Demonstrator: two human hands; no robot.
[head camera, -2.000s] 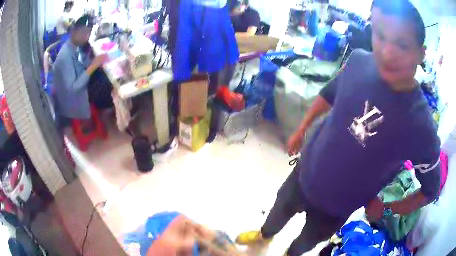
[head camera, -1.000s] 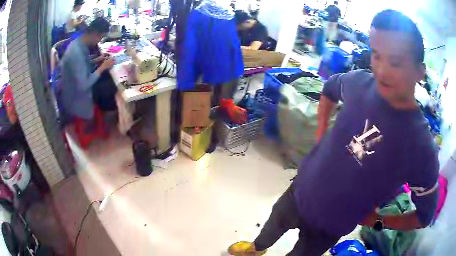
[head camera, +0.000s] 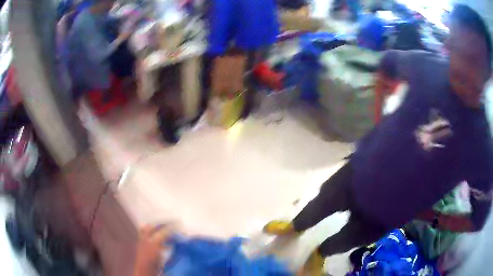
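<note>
Blue cloth (head camera: 216, 257) shows at the bottom edge, blurred and cut off by the frame. My left hand (head camera: 150, 249) is at the bottom left, beside the cloth's left edge, blurred and partly cut off. Its fingers point up near the cloth; whether they grip it cannot be told. My right hand is not in view. A heap of blue and white cloth (head camera: 392, 256) lies at the bottom right, by a standing person's legs.
A person in a dark shirt (head camera: 416, 145) stands at the right. A bulging grey-green sack (head camera: 348, 89) is behind. A worktable (head camera: 173, 56), a box (head camera: 230, 110) and a seated person (head camera: 89, 48) are at the back left. A cord crosses the threshold.
The view has tilted down and blurred. My left hand and the blue cloth, absent one second ago, are back at the bottom edge. The standing person appears further right.
</note>
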